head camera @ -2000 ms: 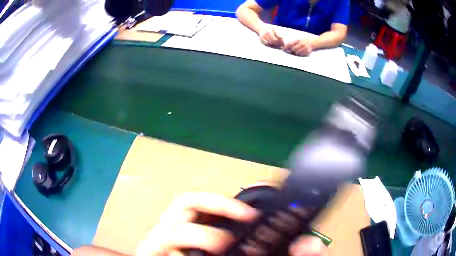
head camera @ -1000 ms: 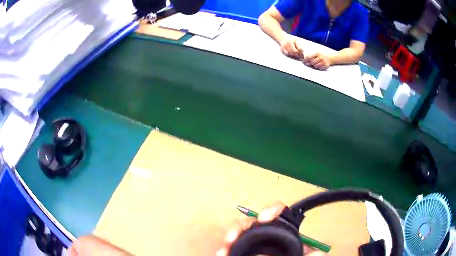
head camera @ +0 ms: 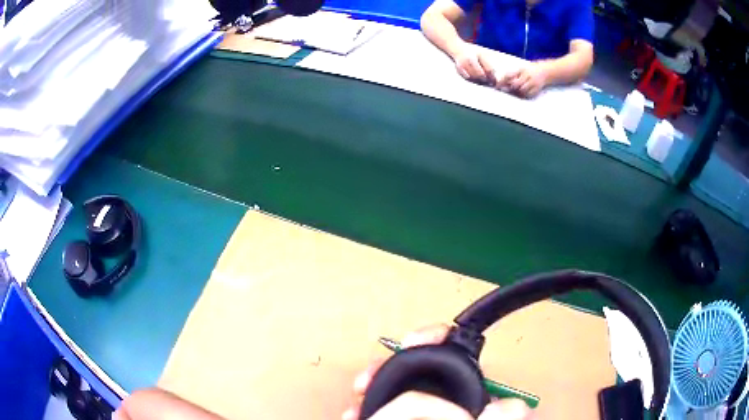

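Observation:
Black over-ear headphones (head camera: 567, 287) are held up at the bottom right, with the headband arching right. The near ear cup's padded side (head camera: 427, 373) faces me. My right hand (head camera: 365, 381) is around this cup, its fingers behind it, partly hidden. A green pen (head camera: 511, 392) lies behind the cup at those fingers, its metallic tip to the left. Skin also shows in front of the pad at the bottom edge; I cannot tell which hand it is. My left hand (head camera: 164, 406) is mostly cut off at the lower left, its grip hidden.
A tan mat (head camera: 271, 303) lies under the work. Folded headphones (head camera: 107, 246) lie left, another pair (head camera: 690, 246) lies right. A blue fan (head camera: 706, 357), a phone (head camera: 622, 402) and a white piece (head camera: 628, 349) are right. White sheets (head camera: 90, 82) stand left. A person in blue sits opposite.
The blurred headphones, earlier raised near the middle, are now lower with the headband arched to the right and a pad facing me. My left hand has moved from mid-mat to the lower left.

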